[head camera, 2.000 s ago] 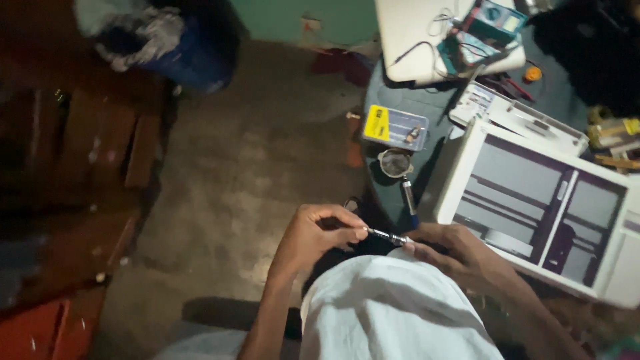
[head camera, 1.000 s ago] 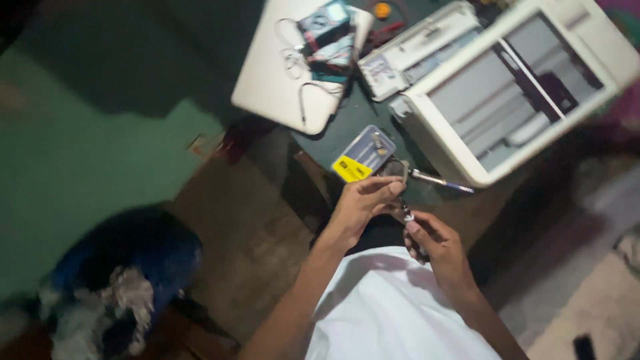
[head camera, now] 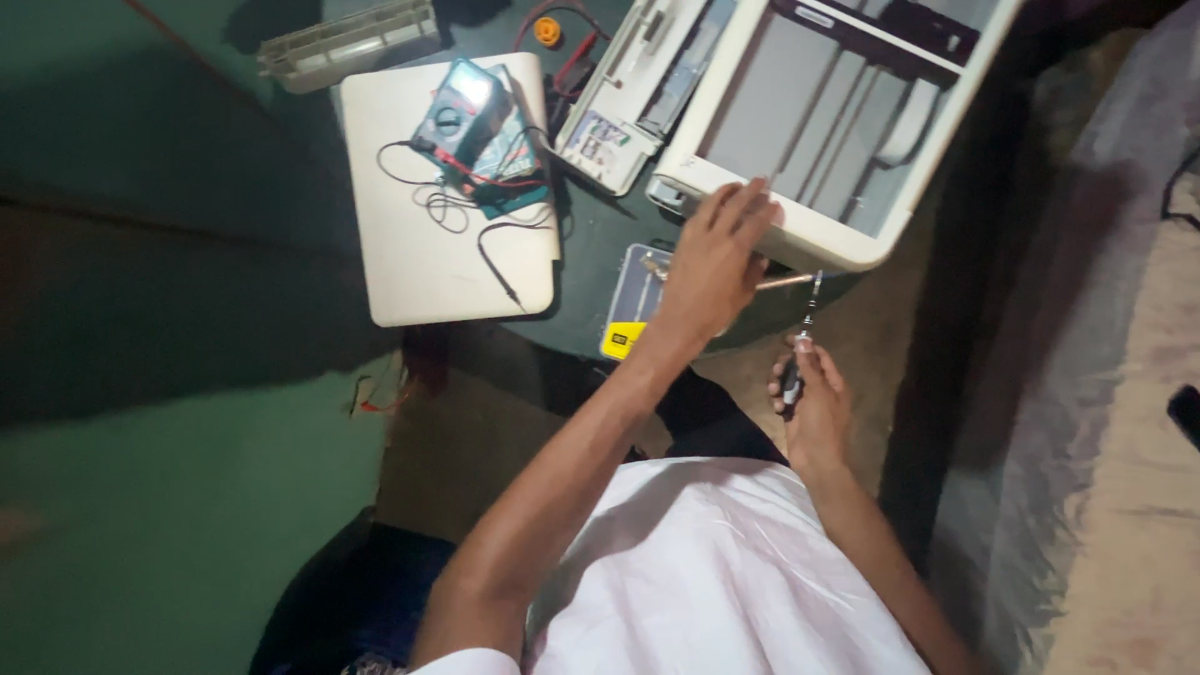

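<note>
My right hand [head camera: 817,398] grips the dark handle of a screwdriver [head camera: 792,380], its metal shaft pointing up toward the near edge of an opened printer-scanner body [head camera: 797,239]. Over the left corner of that white frame lies my left hand [head camera: 717,253], fingers spread and nothing seen in them; whether it presses on the frame I cannot tell. Partly under my left forearm is a clear plastic case with a yellow label [head camera: 623,339], small metal parts inside. A slim rod-like tool [head camera: 786,281] shows between the left hand and the screwdriver.
On the dark table, a multimeter [head camera: 459,117] with tangled leads rests on a white flat panel [head camera: 403,253]. A long white printer part [head camera: 609,145] lies beside the scanner. Farther back are a grey plastic piece [head camera: 352,47] and an orange round object [head camera: 547,31].
My left hand has let go of the screwdriver's shaft end and moved up to the scanner frame. My right hand still holds the screwdriver. The view has shifted considerably.
</note>
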